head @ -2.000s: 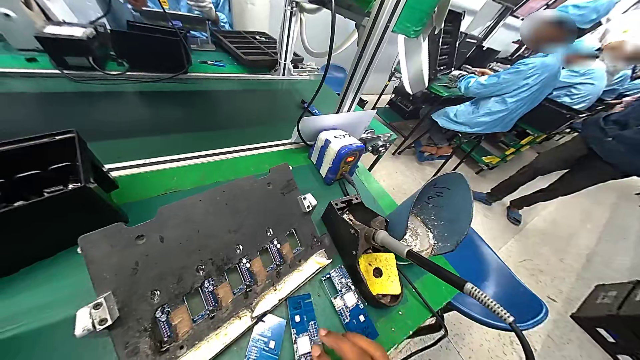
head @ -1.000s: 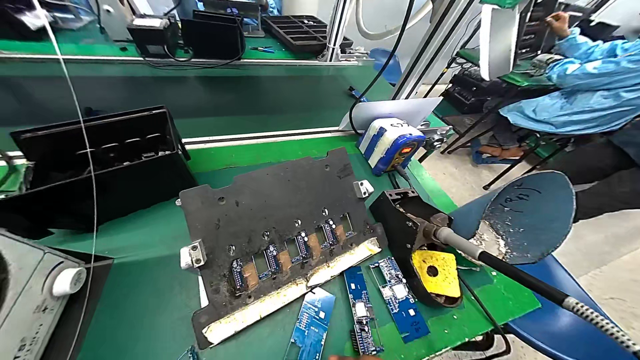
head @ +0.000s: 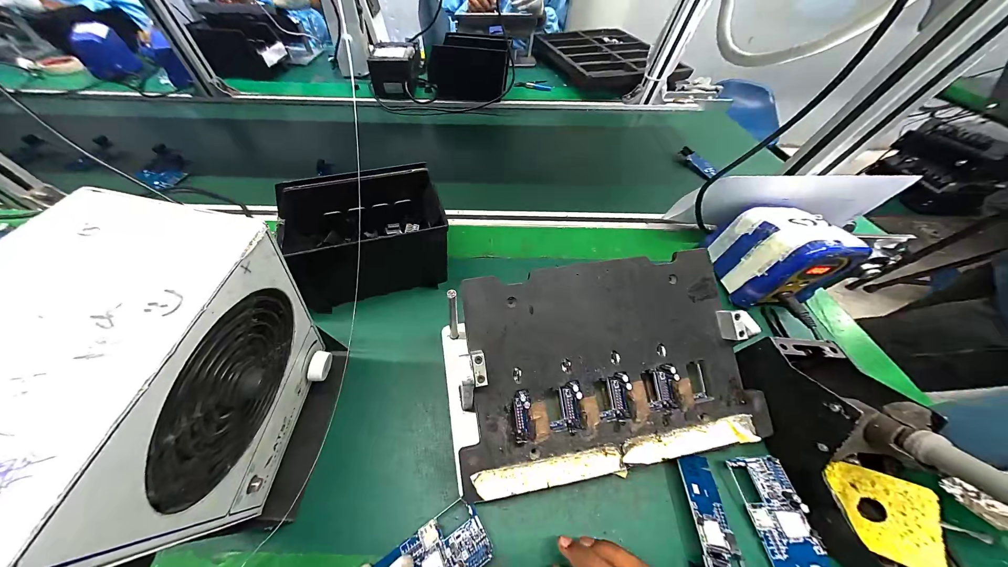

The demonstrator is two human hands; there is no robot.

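Note:
Only a fingertip of my left hand (head: 403, 561) shows at the bottom edge, against a blue circuit board (head: 450, 543) with white parts; the rest of the grip is cut off. My right hand (head: 600, 553) enters at the bottom centre, fingers partly visible, between that board and two more blue boards (head: 711, 520) (head: 780, 516) at the right. Whether it holds anything is hidden. Above the hands lies a black fixture plate (head: 591, 315), with several small upright boards (head: 618, 396) in its slots and worn pale tape along its front edge.
A white fan unit (head: 134, 315) stands left, a thin wire hanging beside it. Behind are a black bin (head: 370, 260) with small parts and a blue-and-white soldering station (head: 787, 256). At right, an iron (head: 945, 461) rests in its holder beside a yellow sponge (head: 886, 512).
My right hand was by the boards at the right and is now left of them. A third board that lay beside those two no longer shows there. The view has swung left.

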